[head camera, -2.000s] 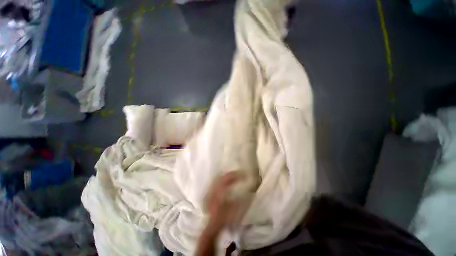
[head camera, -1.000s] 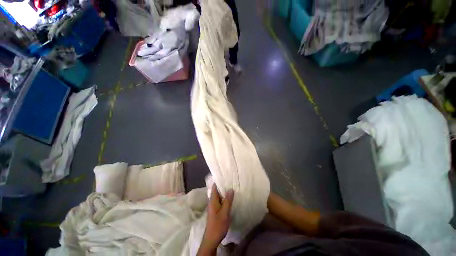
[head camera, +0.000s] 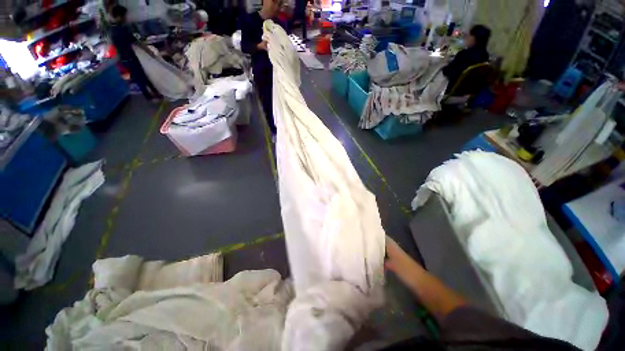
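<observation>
A long cream fabric length (head camera: 322, 185) stretches from in front of me to a person standing further off, whose raised hand is at its far end. It is narrow and gathered there and wider near me. My right hand (head camera: 389, 255) is at its right edge, with the fingers mostly hidden behind the cloth. My left hand does not show. A crumpled cream fabric heap (head camera: 185, 315) lies at lower left, touching the near end. Folded fabric (head camera: 181, 271) lies just behind the heap.
A white fabric load (head camera: 507, 233) overflows a grey bin (head camera: 449, 257) at right. A pink tub (head camera: 205, 145) and teal tubs (head camera: 397, 128) hold cloth further off. A pale cloth strip (head camera: 65, 216) lies at left. Another person sits at back right.
The view has tilted up, showing more of the room and the far person. The fabric is spread wider near me. My left hand, seen on the cloth before, is no longer visible.
</observation>
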